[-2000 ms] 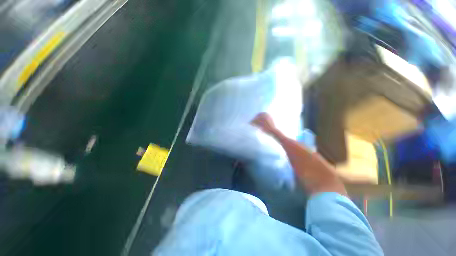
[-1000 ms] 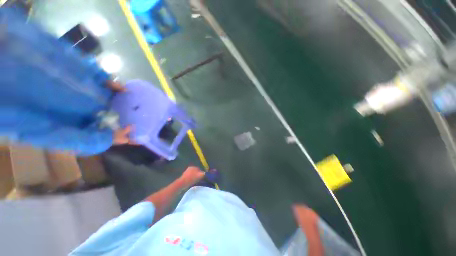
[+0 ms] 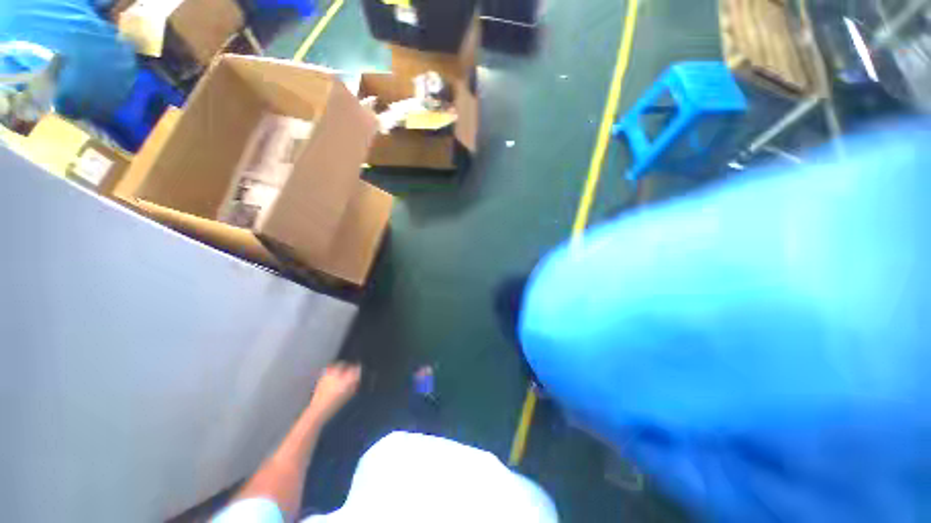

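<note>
My left hand (image 3: 337, 384) is bare, small and blurred, at the lower left beside the edge of a large pale grey surface (image 3: 194, 337). Nothing clear shows in it, and its fingers cannot be made out. My right hand is not in view. An open cardboard carton (image 3: 329, 169) stands beyond the pale surface, with pale and printed pieces (image 3: 267, 163) low inside it. Its flaps are spread.
A person's blurred blue clothing (image 3: 745, 317) fills the right side, close to me. A smaller open carton (image 3: 408, 148), black bins (image 3: 424, 22), a blue stool (image 3: 689, 107) and a wooden pallet (image 3: 764, 46) stand on the green floor. A yellow line (image 3: 604, 128) crosses it.
The view has swung round to the cartons. The violet stool and the yellow floor piece have left the picture. My right hand, low in the picture one second ago, is out of view.
</note>
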